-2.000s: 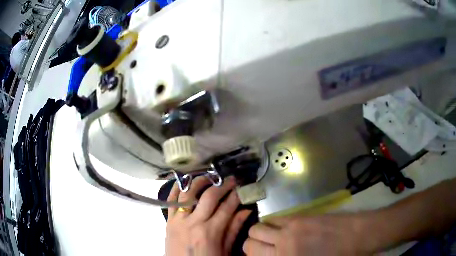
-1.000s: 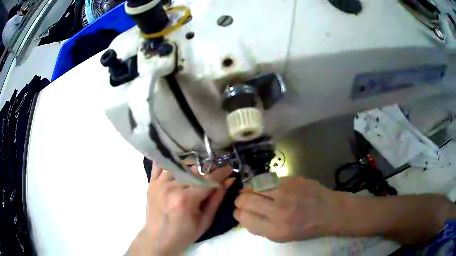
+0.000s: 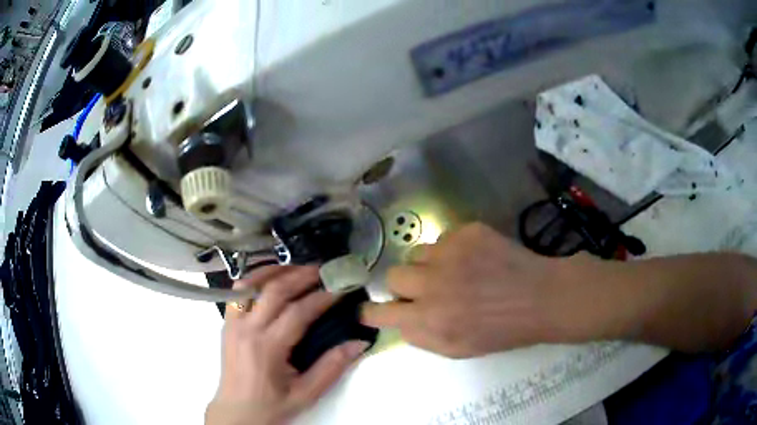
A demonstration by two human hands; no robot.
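A black fabric panel (image 3: pixel 334 330) lies under the presser foot area (image 3: pixel 319 235) of the white sewing machine (image 3: pixel 332 108). My left hand (image 3: pixel 278 332) rests on the panel left of the foot, fingers spread, thumb near its front edge. My right hand (image 3: pixel 465 290) is right of the foot, with its fingertips at the panel's right edge; whether it pinches the fabric I cannot tell. A small pale block (image 3: pixel 344 273) sits between the hands beside the foot. No zipper can be made out on the panel.
Black-and-red snips (image 3: pixel 581 220) lie right of the lit needle plate (image 3: pixel 406 227), before a white speckled cloth (image 3: pixel 614 141). A dark heap of black pieces (image 3: pixel 33 307) is at the far left. A printed ruler (image 3: pixel 531 386) runs along the front edge.
The camera view has shifted, so the machine sits further left and the front ruler shows. My right hand has moved up beside the needle plate. My left hand stays on the black panel.
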